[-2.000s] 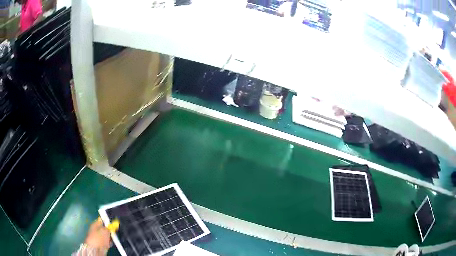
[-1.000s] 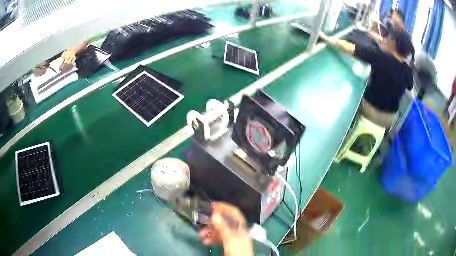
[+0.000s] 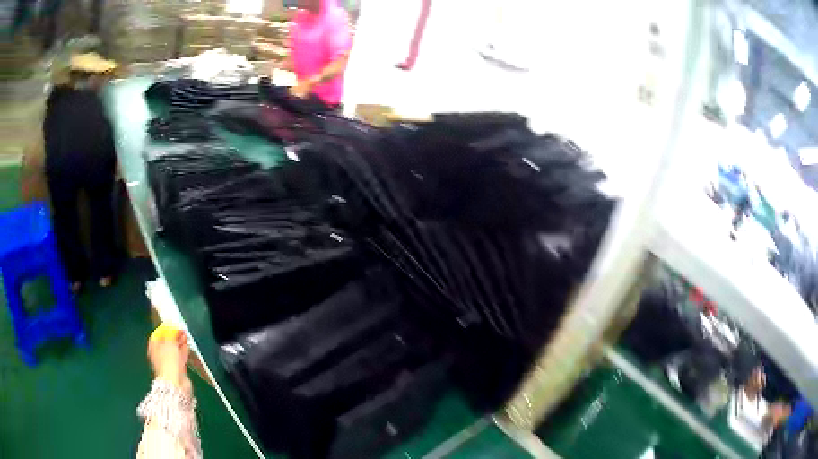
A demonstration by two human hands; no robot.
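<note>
My left hand (image 3: 169, 359) is at the lower left, by the bench's left edge, with bright yellow on its fingertips and a light patterned sleeve. A small whitish thing (image 3: 163, 303) shows just beyond the fingertips; blur hides whether the hand grips it. Many black panels (image 3: 359, 359) stand or lean in dense rows on the green bench, to the right of my hand. My right hand is out of the picture.
A blue stool (image 3: 40, 278) and a person in dark clothes (image 3: 81, 170) are at the left. A person in pink (image 3: 320, 54) is beyond the panels. A pale post (image 3: 601, 314) and white shelf (image 3: 735, 287) stand at the right.
The view has swung from the belt and the black equipment at the right to the panel rows at the left. My right hand has left the picture; my left hand no longer holds the framed panel.
</note>
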